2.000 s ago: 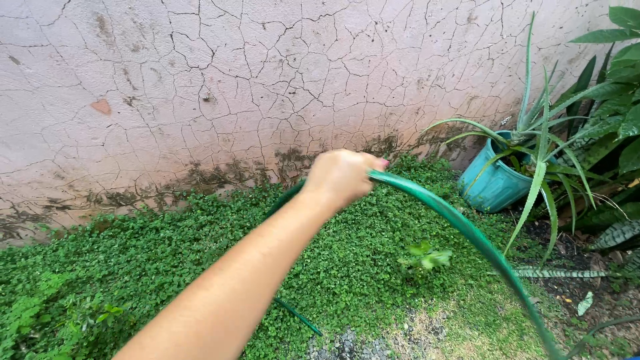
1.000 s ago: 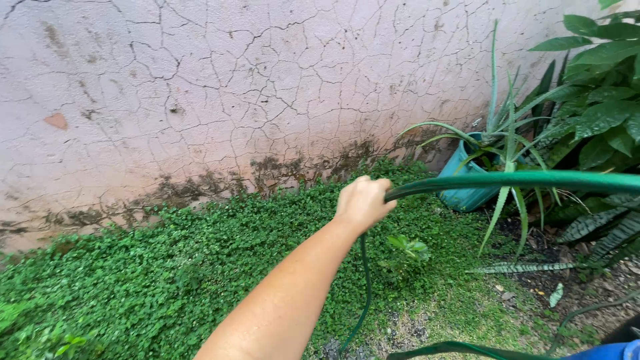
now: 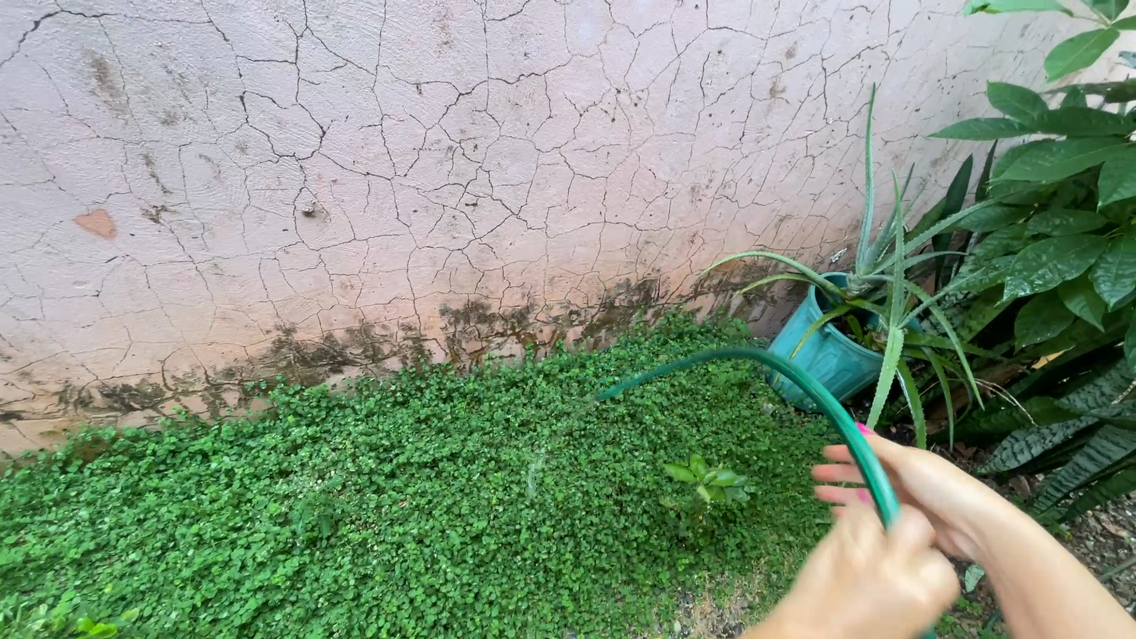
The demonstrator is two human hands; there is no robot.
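A green garden hose (image 3: 781,359) arches over the ground plants, its free end pointing left and down over the leaves. A faint streak, perhaps water, shows below that end. My left hand (image 3: 865,568), blurred at the lower right, is closed around the hose. Just behind and above it, my right hand (image 3: 914,484) has its fingers spread beside the hose, which crosses in front of its palm; pink nails show. Whether the right palm touches the hose cannot be told. The hose below my hands is mostly hidden.
A cracked pink wall (image 3: 399,177) rises behind low green ground cover (image 3: 355,524). A teal pot (image 3: 825,355) with an aloe plant leans near the wall. Large leafy plants (image 3: 1056,195) crowd the right side. A small leafy sprout (image 3: 707,479) stands left of my hands.
My left hand, with the hose in it, has moved right and down from mid-view. My right hand has come into view beside it. The free end of the hose now shows over the plants.
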